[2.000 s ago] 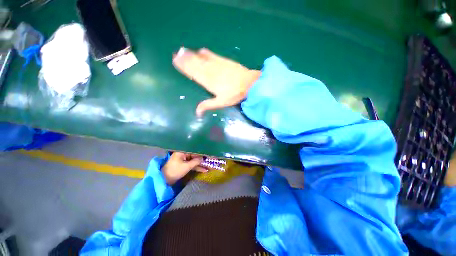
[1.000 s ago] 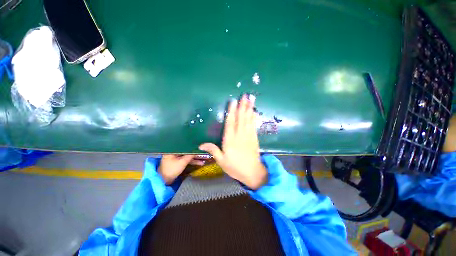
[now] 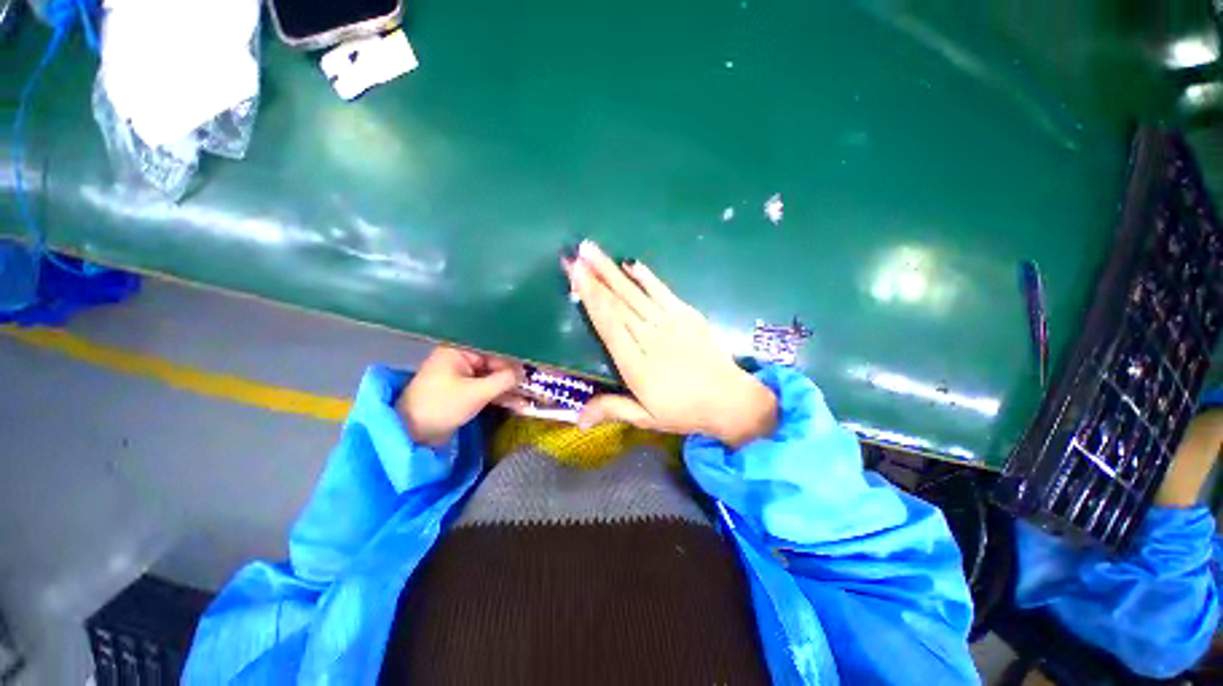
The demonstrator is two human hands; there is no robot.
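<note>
My left hand (image 3: 460, 395) holds a small card with rows of pale and dark marks (image 3: 557, 390) just below the table's front edge. My right hand (image 3: 661, 342) lies flat and empty on the glossy green mat (image 3: 510, 174) near that edge, fingers pointing up and left, thumb near the card. Small dark and white bits touch its fingertips; what lies under the palm is hidden. A patterned sheet (image 3: 778, 340) lies just right of my right hand. White scraps (image 3: 774, 208) lie farther back. The tweezers (image 3: 1034, 315) lie at the right.
A large black tray (image 3: 1120, 389) stands at the right edge of the bench, with another person's sleeve (image 3: 1107, 590) beyond it. At upper left are a crumpled plastic bag (image 3: 181, 67), a smartphone (image 3: 329, 16) and a white tag (image 3: 369, 62). A black crate (image 3: 148, 637) stands on the floor.
My right hand swept from the upper left of the mat back to the front edge, then shifted slightly left. The loose white specks left of it no longer show. My left hand still holds the card.
</note>
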